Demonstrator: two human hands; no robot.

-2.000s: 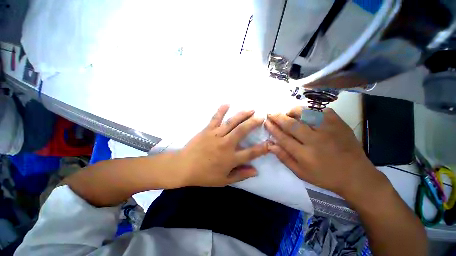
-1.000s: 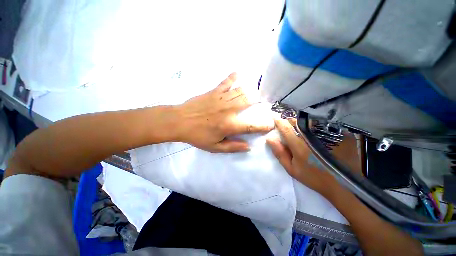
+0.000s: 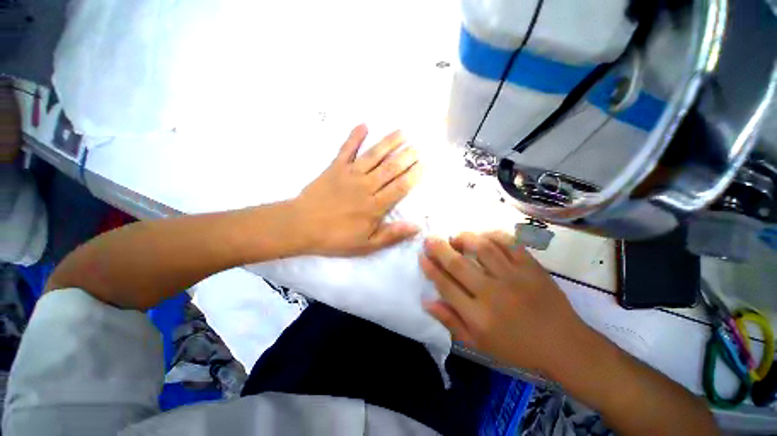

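Note:
The white fabric panel (image 3: 341, 285) lies under both hands and hangs over the table's front edge toward the lap; its far part merges with the glare. My left hand (image 3: 349, 200) lies flat on it, fingers spread. My right hand (image 3: 503, 298) rests on its right side, fingers bent, fingertips near the left thumb; whether it pinches the cloth cannot be told. The industrial sewing machine (image 3: 545, 94), white with a blue stripe, stands at the right. Its presser foot (image 3: 481, 159) is beyond the fingertips, and the needle is too small to make out.
A flat black rectangle, perhaps a phone (image 3: 660, 271), lies right of the machine bed. Scissors (image 3: 726, 366) with green and yellow handles lie at the right table edge. Translucent white cloth (image 3: 111, 77) is at the far left. A white cloth piece (image 3: 243, 315) and blue crate (image 3: 504, 407) are below table level.
The fabric has shifted and less of it shows in front. My right hand has moved back toward me, away from the presser foot. My left hand stays flat. The view of the machine has shifted.

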